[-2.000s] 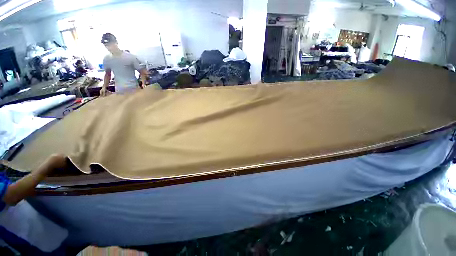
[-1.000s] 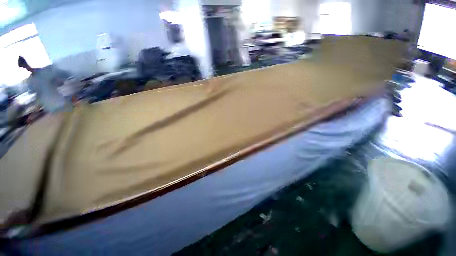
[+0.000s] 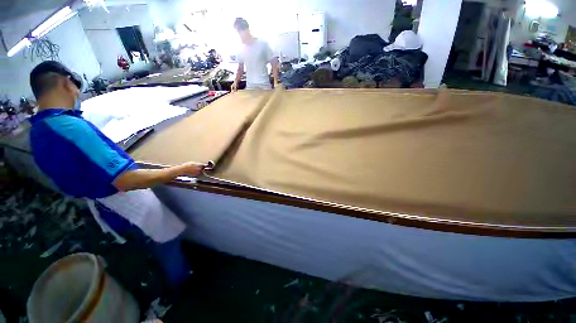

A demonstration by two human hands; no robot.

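Note:
A wide tan fabric ply (image 3: 379,145) covers the long table in front of me. Its left part lies fairly flat. A raised fold runs across it from the near edge to the far edge, and slanting wrinkles show right of the fold. The pale selvedge (image 3: 354,207) follows the near table edge. A person in a blue shirt (image 3: 82,151) pinches the near cloth edge at the fold. Neither of my hands shows in the picture.
A person in a light shirt (image 3: 256,62) stands at the far side, hands at the cloth. A dark bar (image 3: 138,139) and white sheets (image 3: 136,107) lie left. A whitish tub (image 3: 82,293) stands lower left on the scrap-littered floor, near the table skirt (image 3: 303,252).
My view swung right, then back far to the left. The blue-shirted person now shows almost whole. The bunched cloth at the left end is now flatter, with one narrower fold.

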